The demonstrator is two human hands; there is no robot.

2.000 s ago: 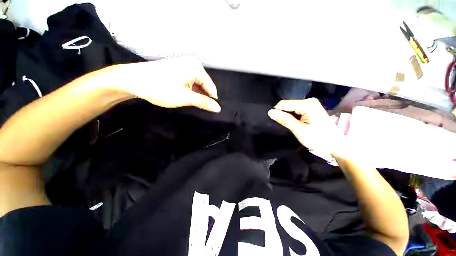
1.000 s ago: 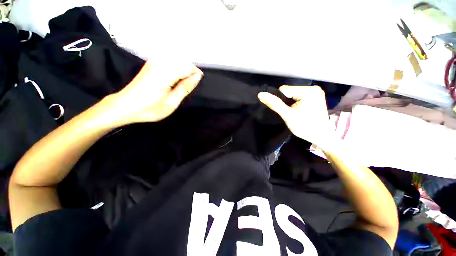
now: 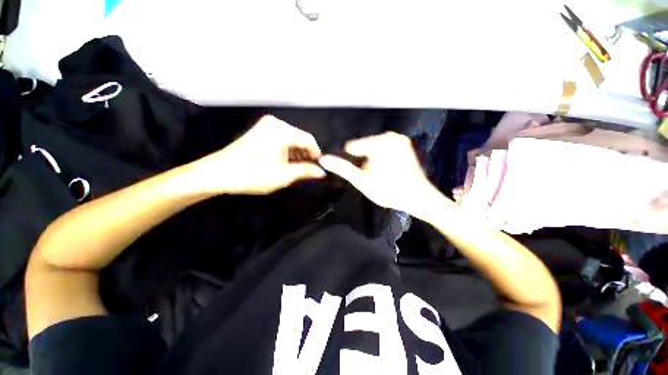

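A large black garment [image 3: 242, 220] lies over my lap, hard to tell from my black shirt with white letters. My left hand [image 3: 275, 157] pinches a bunched edge of the black cloth between thumb and fingers. My right hand [image 3: 384, 167] pinches the same cloth just beside it, and the fingertips of both hands meet or nearly meet. The cloth between them is mostly hidden by the fingers. A thin pale line shows on the black cloth below the hands.
The white table [image 3: 410, 58] is in front, with yellow-handled thread snips [image 3: 595, 45], tan scraps [image 3: 592, 69] and dark red scissor handles [image 3: 652, 77] at its right. Pale pink folded pieces [image 3: 579, 179] lie at right. Black garments with white loops [image 3: 102, 93] are heaped at left.
My hands were apart with the black band stretched between them; now they have come together at the fingertips. The camera view has tilted slightly, so the table items sit higher and further left.
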